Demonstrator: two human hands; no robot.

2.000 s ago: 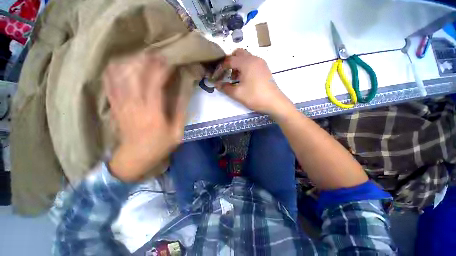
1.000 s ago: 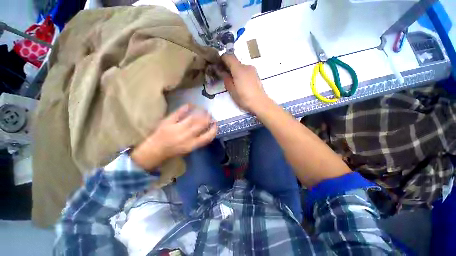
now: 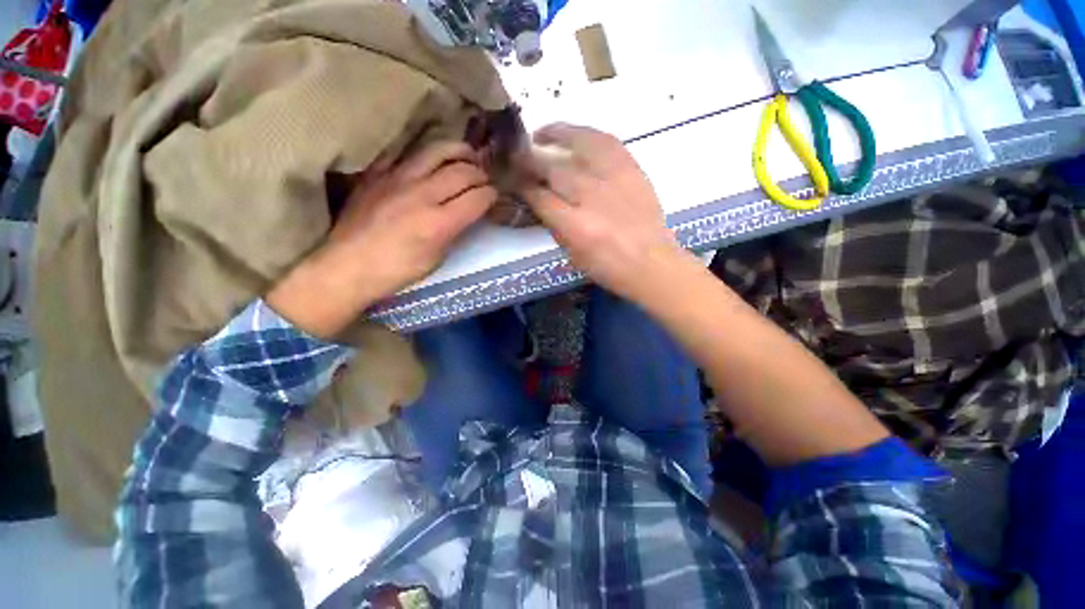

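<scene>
A large tan garment (image 3: 226, 143) lies bunched over the left of the white machine table and hangs down at the left. A small dark brown part of it (image 3: 506, 129) is bunched between my hands near the table's front edge. My left hand (image 3: 411, 214) grips the cloth from the left with bent fingers. My right hand (image 3: 595, 202), slightly blurred, pinches the same part from the right. The fingertips are close together and the exact edge they hold is partly hidden. The presser foot area (image 3: 524, 42) is just beyond, at the top of the view.
Scissors (image 3: 791, 131) with one yellow and one green handle lie right of my right hand. A ruler strip (image 3: 916, 173) runs along the table's front edge. A brown plaid pile (image 3: 904, 309) hangs at the right. White cloth (image 3: 345, 512) lies at lower left.
My left hand has moved up and right from the table's front edge to the bunched cloth. My right hand has drawn the cloth slightly towards me, away from the needle area.
</scene>
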